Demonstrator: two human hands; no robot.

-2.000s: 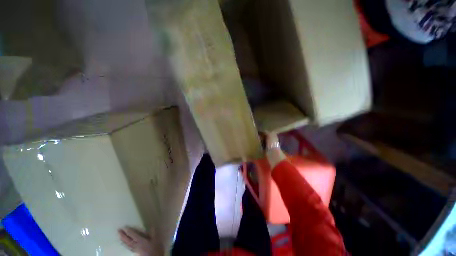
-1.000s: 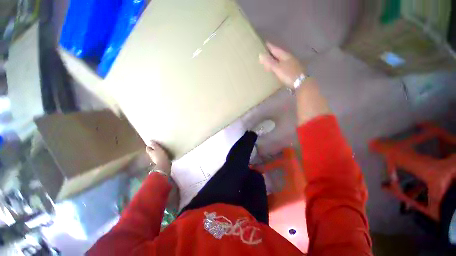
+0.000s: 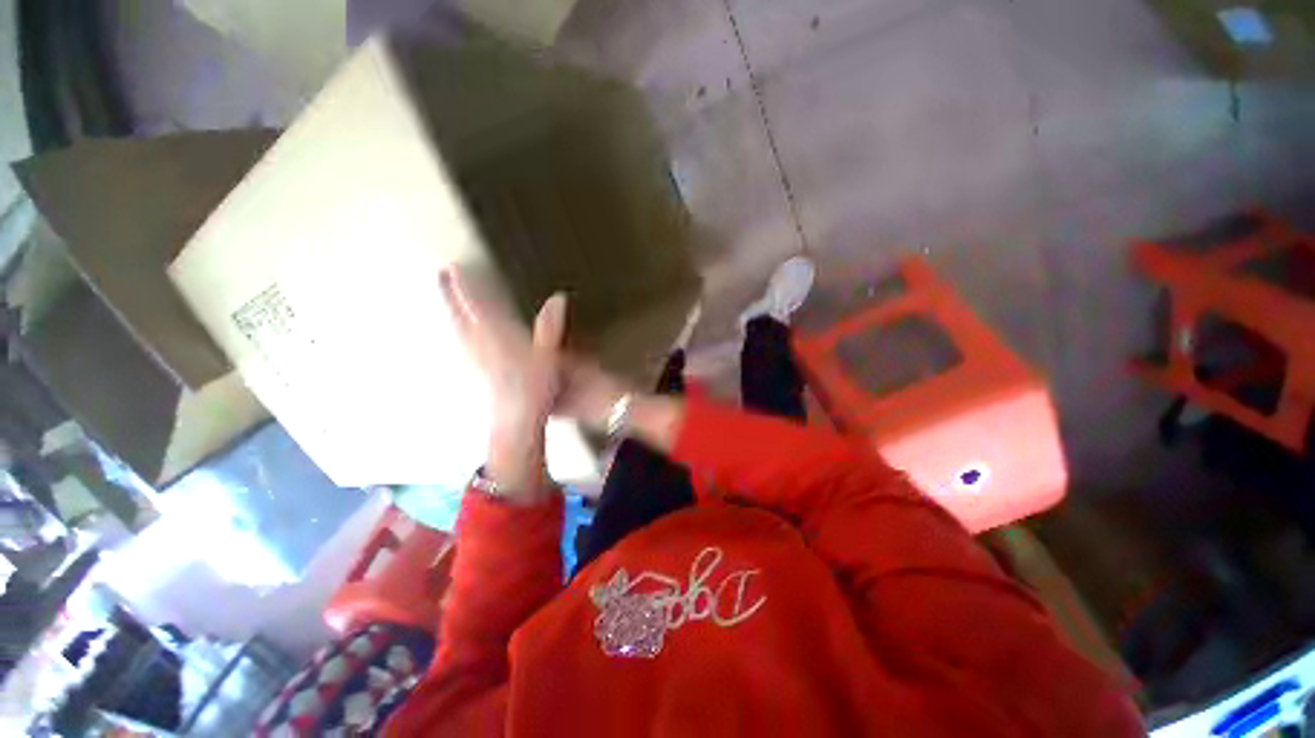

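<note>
A large brown shipping carton [image 3: 346, 317] stands tilted in front of me on the left. Its bright face carries a small printed mark, and its other visible side is in dark shadow. My left hand [image 3: 505, 353] lies against the bright face near the edge, fingers up and thumb apart. My right hand [image 3: 580, 392] is beside my left wrist at the carton's lower edge, blurred and partly covered by the left hand, so its fingers are hidden.
An orange-red stool [image 3: 981, 433] stands close on my right, another [image 3: 1255, 325] farther right. Brown carton flaps [image 3: 144, 216] are at the left. A patterned cloth [image 3: 346, 685] and a cluttered table [image 3: 144, 634] are at the lower left. My shoe [image 3: 786, 289] is on the floor.
The carton has turned and shows a different face and a dark side. My right hand has left its far edge and come across to my left hand. The blue mass is out of view.
</note>
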